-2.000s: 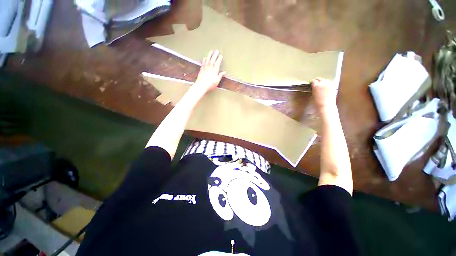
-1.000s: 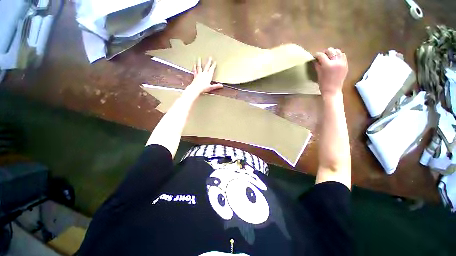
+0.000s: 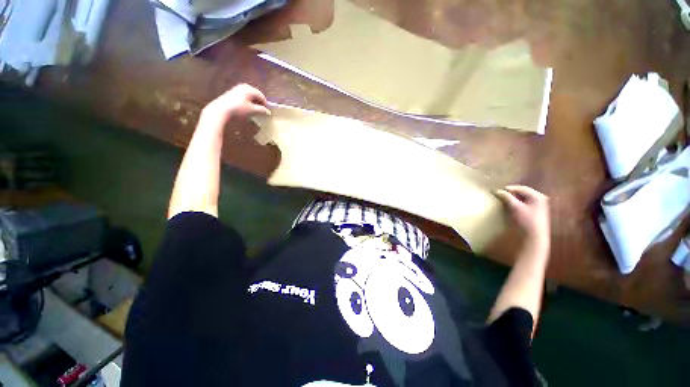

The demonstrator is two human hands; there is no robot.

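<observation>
A long tan cut panel is held between both hands at the table's near edge, close to my waist. My left hand grips its left end. My right hand grips its right end. Whether the panel is fully off the table I cannot tell. A second tan panel stack lies on the table beyond it, tan face up, with white edges showing along its near side and right end. A small white scrap lies between the two.
White folded bundles lie on the reddish-brown table at the right. Loose white cut pieces lie at the far left. A white object is cut off at the top right corner. Equipment stands at lower left.
My hands have left the far panel, which now lies flat. My left hand has moved left and my right hand down towards me, and both have taken the near panel's ends.
</observation>
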